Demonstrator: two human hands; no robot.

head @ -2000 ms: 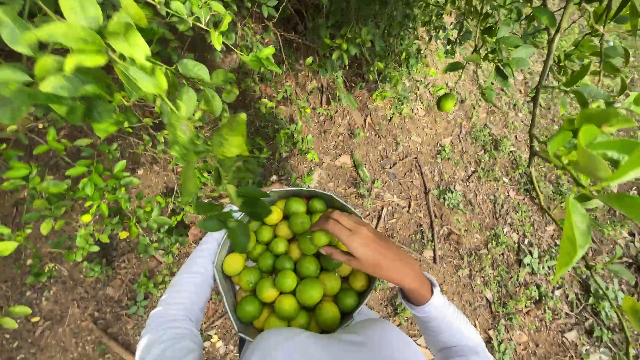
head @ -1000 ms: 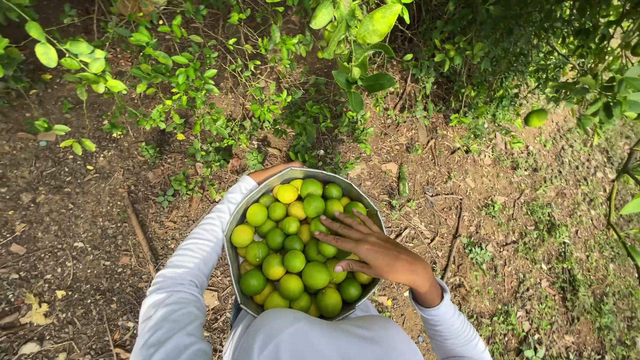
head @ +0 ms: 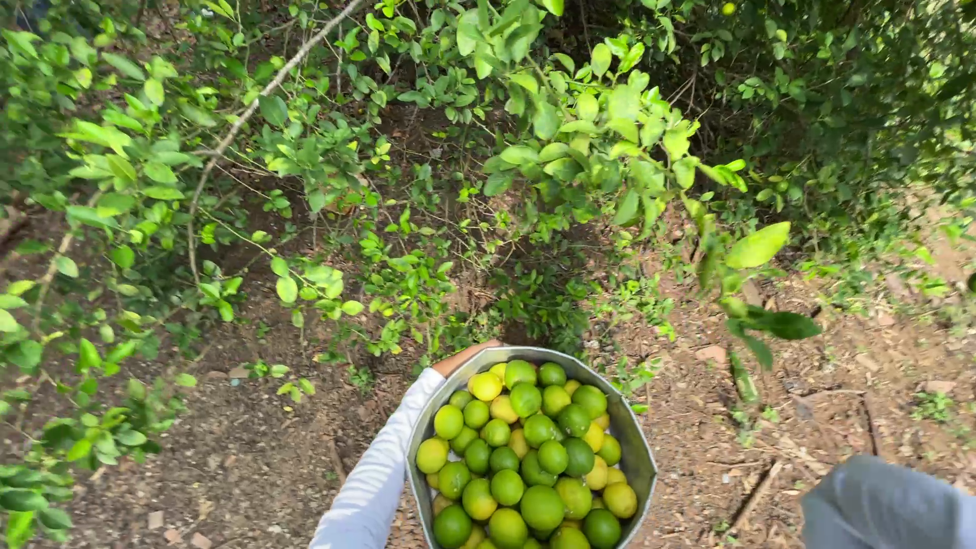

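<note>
A round metal container [head: 644, 442] full of green and yellow limes [head: 506, 486] is at the lower middle of the head view. My left hand [head: 469, 356] grips its far rim from the outside, its fingers mostly hidden behind the wall. The white sleeve of my left arm runs along the container's left side. My right hand is out of the frame. At the lower right shows a piece of grey cloth [head: 877, 503], blurred, probably clothing.
Leafy citrus branches [head: 602, 137] hang over the top and left, one bare stem [head: 252, 107] crossing at upper left. A leafy twig [head: 755, 305] reaches down right of the container. Soil with dry sticks [head: 755, 496] and small stones lies below. A small yellow-green fruit [head: 728, 9] hangs at the top.
My right hand, earlier resting on the limes, has left them and is out of view. The grey cloth has come into view at lower right. The view has shifted toward the foliage.
</note>
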